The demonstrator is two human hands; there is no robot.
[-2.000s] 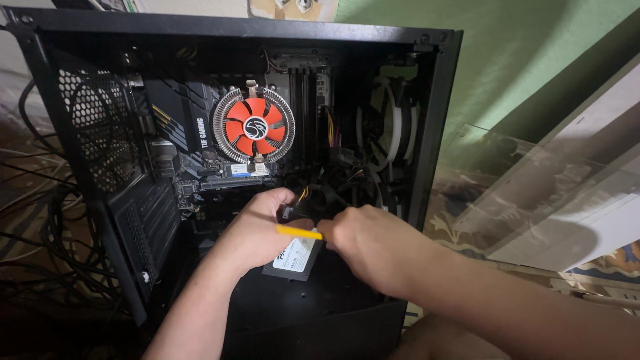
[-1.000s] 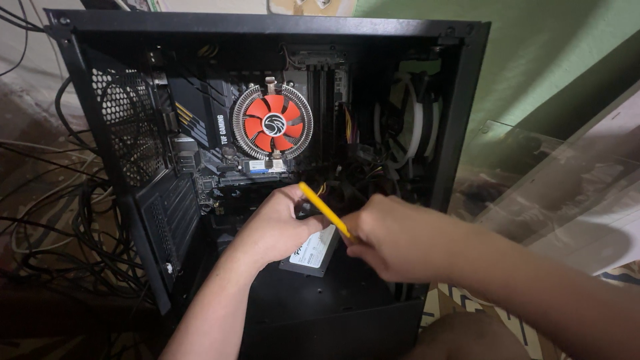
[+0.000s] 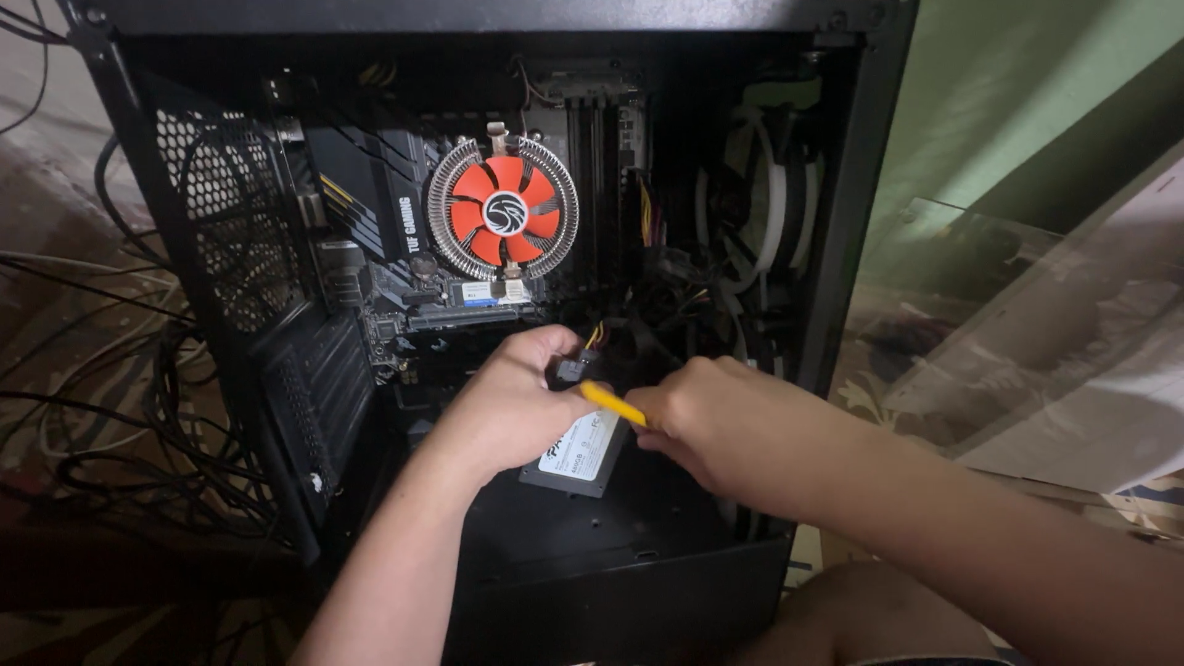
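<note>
Inside an open black computer case, my left hand (image 3: 513, 402) holds a black power connector (image 3: 572, 368) with yellow and dark wires between thumb and fingers. My right hand (image 3: 694, 416) is closed around a yellow stick-like tool (image 3: 613, 404), whose visible end reaches my left thumb. What the rest of the tool looks like is hidden in the fist. Just beneath my hands, a solid-state drive (image 3: 578, 462) with a white label lies tilted, partly covered by my left hand. Whether the connector is joined to the drive I cannot tell.
A motherboard (image 3: 361, 176) carries a CPU cooler (image 3: 505, 215) with a red fan. Cables (image 3: 684, 268) hang beside a case fan (image 3: 768, 194) at right. The case frame (image 3: 856, 185) surrounds the work. Tangled cables (image 3: 166, 370) lie left; a clear panel (image 3: 962, 305) leans at right.
The yellow tool has gone from a steep slant, standing clear above my left hand, to a lower slant with its end at my left thumb. My left hand stays by the drive.
</note>
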